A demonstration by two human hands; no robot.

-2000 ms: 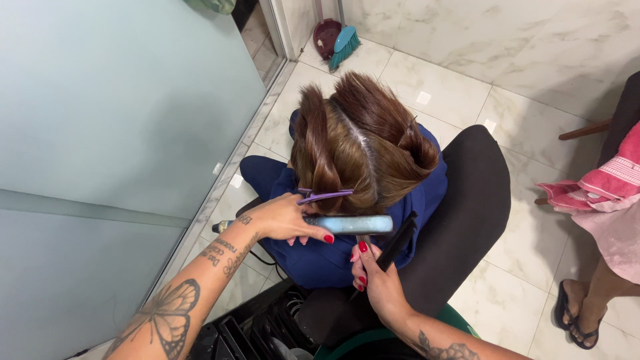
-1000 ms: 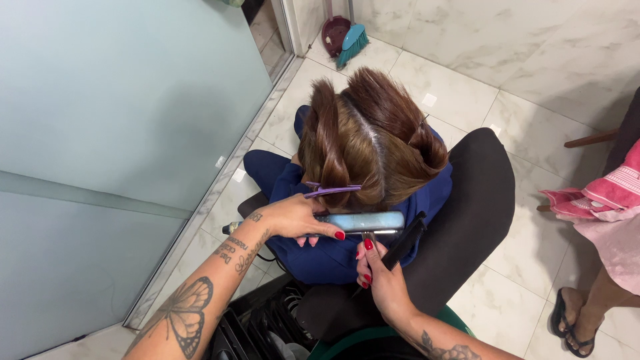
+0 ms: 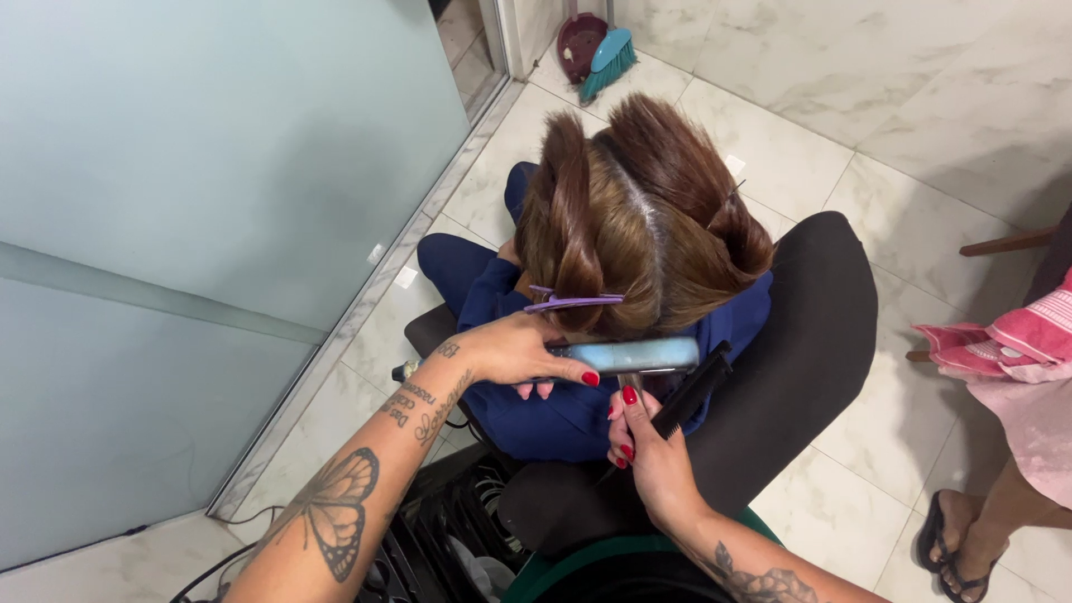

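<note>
My left hand (image 3: 521, 352) grips a blue hair straightener (image 3: 632, 355) held level at the nape of a seated person, whose head is seen from above. My right hand (image 3: 649, 431) pinches a strand of hair (image 3: 630, 383) just below the plates and also holds a black comb (image 3: 693, 390), its teeth angled up to the right. The brown hair (image 3: 624, 226) is parted down the middle and gathered up in sections. A purple sectioning clip (image 3: 578, 301) fastens the left section. A dark pin (image 3: 737, 191) shows at the right section.
The person sits in a black chair (image 3: 825, 310). A black trolley (image 3: 419, 544) with cables stands at the bottom. Frosted glass panels (image 3: 209, 167) rise on the left. A teal brush (image 3: 611, 63) and dustpan (image 3: 578, 42) lie by the wall. Another person's sandalled feet (image 3: 963, 536) are at the right.
</note>
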